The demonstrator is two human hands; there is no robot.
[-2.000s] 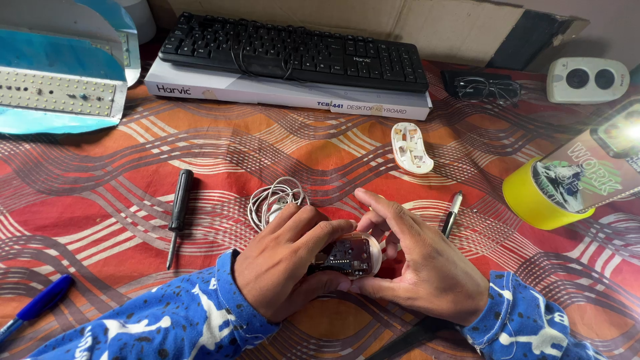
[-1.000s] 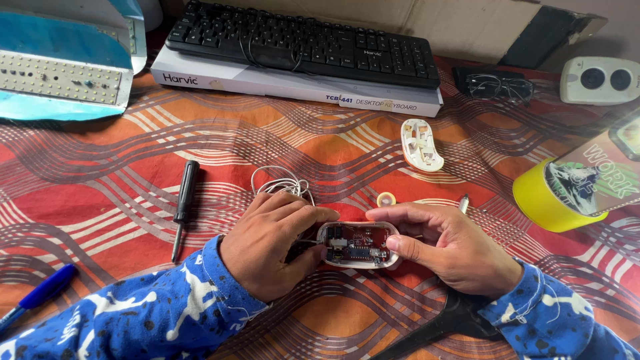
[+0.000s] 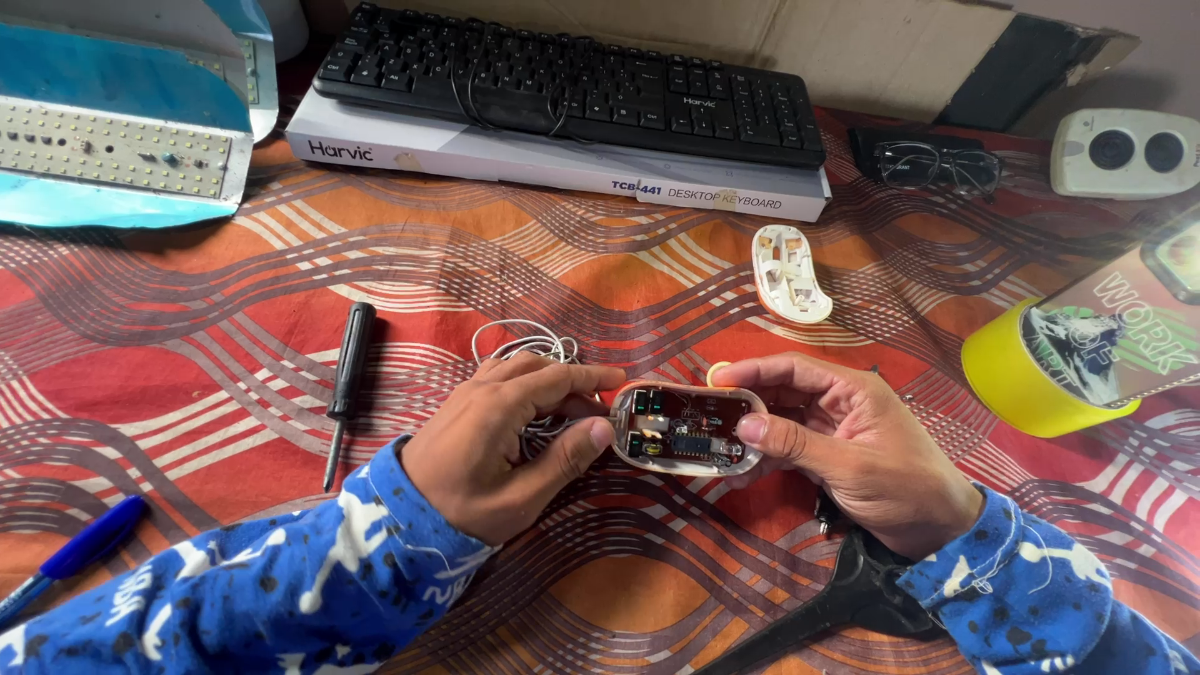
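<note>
An opened computer mouse base [image 3: 691,469] lies between my hands, its brown circuit board [image 3: 694,422] facing up. My left hand [image 3: 516,441] has its thumb and index finger at the left end, beside the coiled white cable [image 3: 539,339]. My right hand [image 3: 844,431] grips the right end, thumb on the rim. Against the right index fingertip is a small pale scroll wheel [image 3: 718,374]. Farther back lies the white mouse top shell [image 3: 790,277], inner side up. A black-handled screwdriver [image 3: 350,375] rests left of my left hand.
A black keyboard [image 3: 581,84] sits on its box [image 3: 469,173] at the back. Around them are an LED panel [image 3: 103,141], eyeglasses [image 3: 937,169], a white twin-lens device [image 3: 1125,155] and a yellow holder [image 3: 1031,375]. A blue pen [image 3: 94,539] and black stand-like object [image 3: 844,591] lie nearer.
My hands have spread apart from around the mouse base, so its circuit board shows more fully. The small wheel lay beside my right hand one second ago; now the index fingertip is at it.
</note>
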